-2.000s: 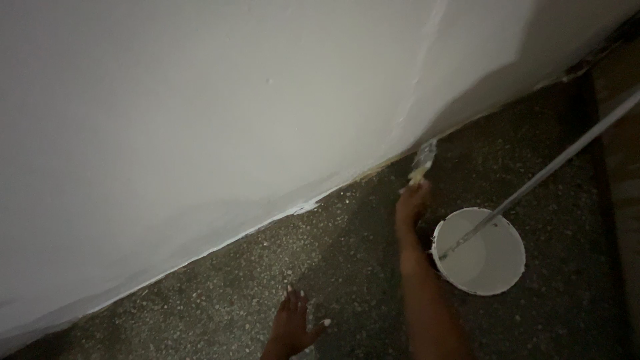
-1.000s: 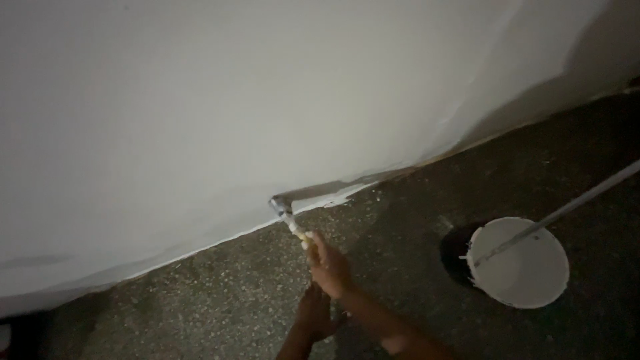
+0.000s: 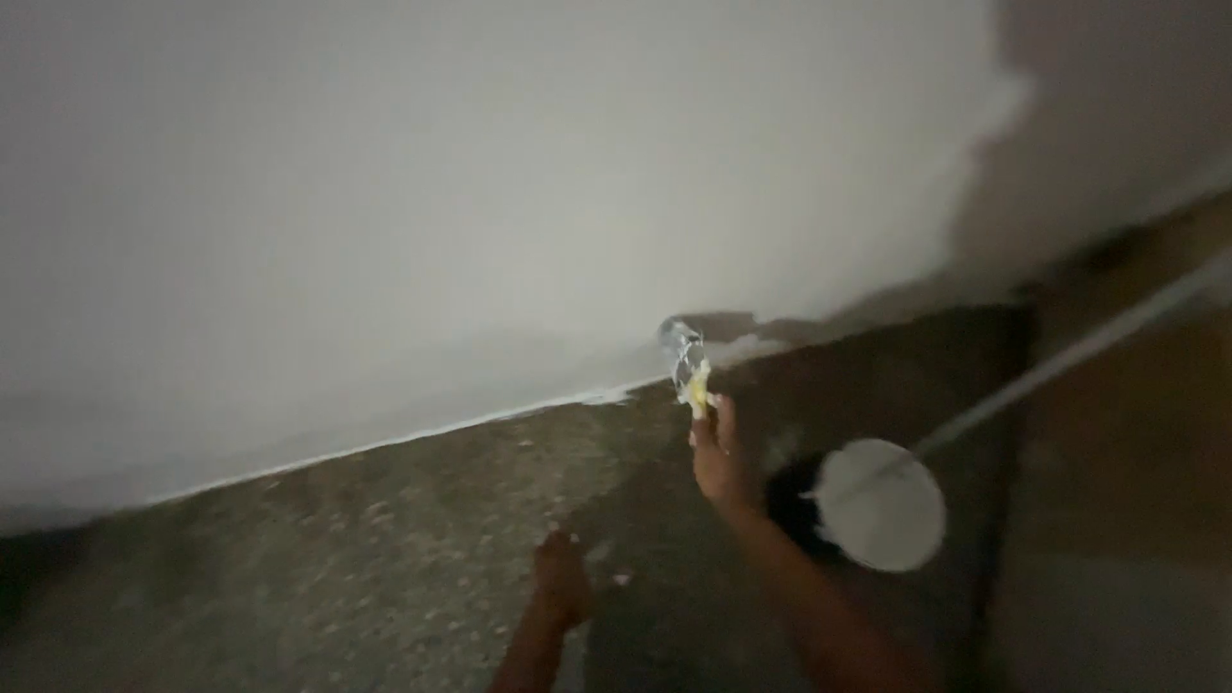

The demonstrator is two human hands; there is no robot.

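My right hand grips the yellowish handle of a paintbrush, whose paint-smeared head touches the foot of the white wall, just above the floor line. Down and to the left, my left hand is over the speckled floor; blur hides whether its fingers are apart or hold anything. To the right of my right forearm stands a bucket of white paint, and a long pole slants out of it toward the upper right.
Speckled floor meets the wall along a slanting edge. Wet white paint lines part of that edge. A darker, shadowed part of the wall is at the upper right, and a brownish surface lies beyond the bucket.
Between one second ago and now, the brush and my right hand have moved right along the wall's foot. My left hand is now apart from the right forearm. The view has shifted.
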